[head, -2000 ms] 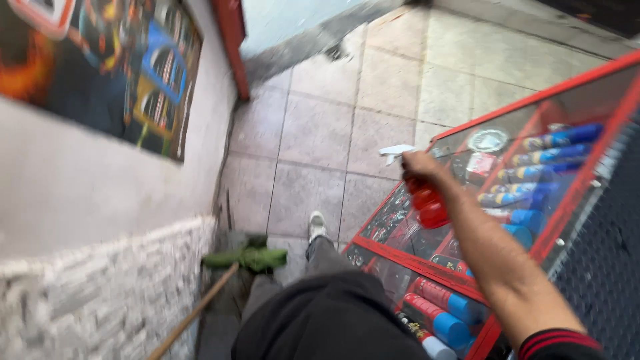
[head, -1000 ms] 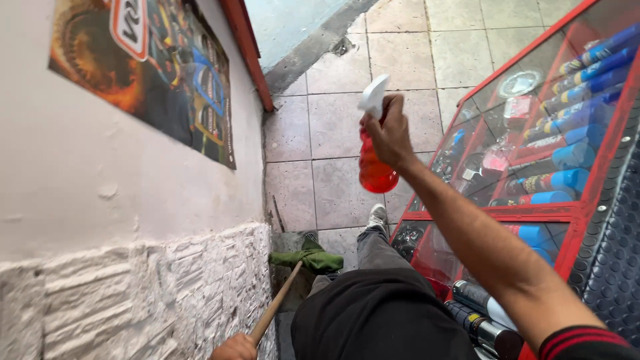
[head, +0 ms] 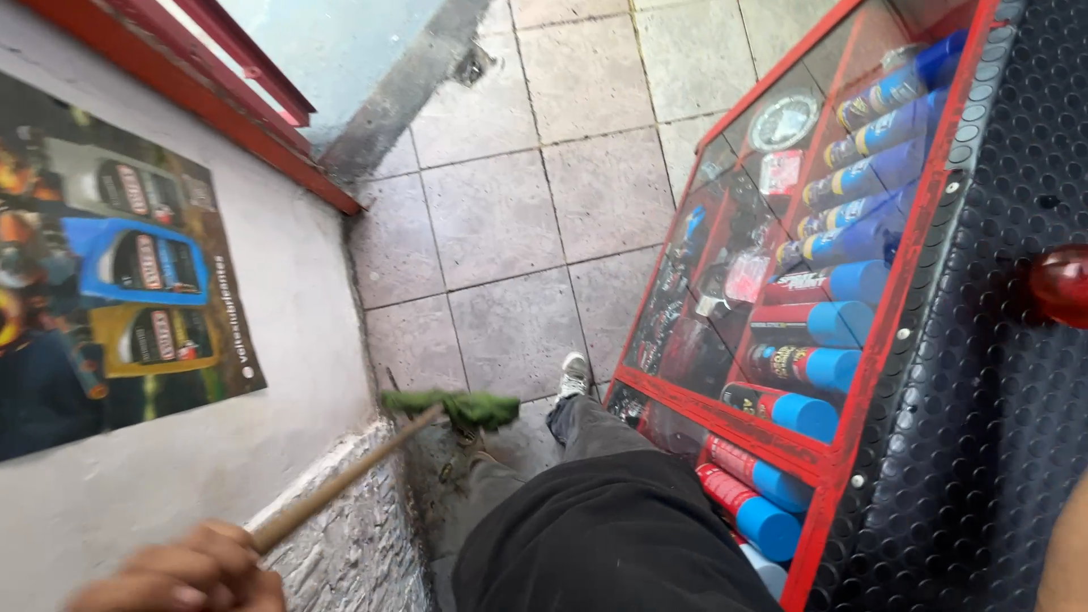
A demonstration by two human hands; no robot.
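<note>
My left hand (head: pixel 183 574) is closed around the wooden handle (head: pixel 348 480) of a mop at the lower left. A green cloth (head: pixel 455 408) hangs over the mop's far end, low above the floor by the wall. At the right edge, the red base of a bottle (head: pixel 1062 285) shows over the black studded rubber mat, cut off by the frame. My right hand is out of view; only a bit of bare arm shows at the lower right edge, so its hold on the bottle cannot be seen.
A red-framed glass display case (head: pixel 722 408) with spray cans (head: pixel 841 370) stands to my right, beside the rubber-topped counter (head: pixel 960 476). On the left runs a wall with a poster (head: pixel 127 280) and rough stone facing (head: pixel 340 544). Tiled floor (head: pixel 501 221) lies ahead.
The red spray bottle, held up over the floor by my right hand a second ago, is now at the right over the counter mat. My left hand on the handle shows more fully.
</note>
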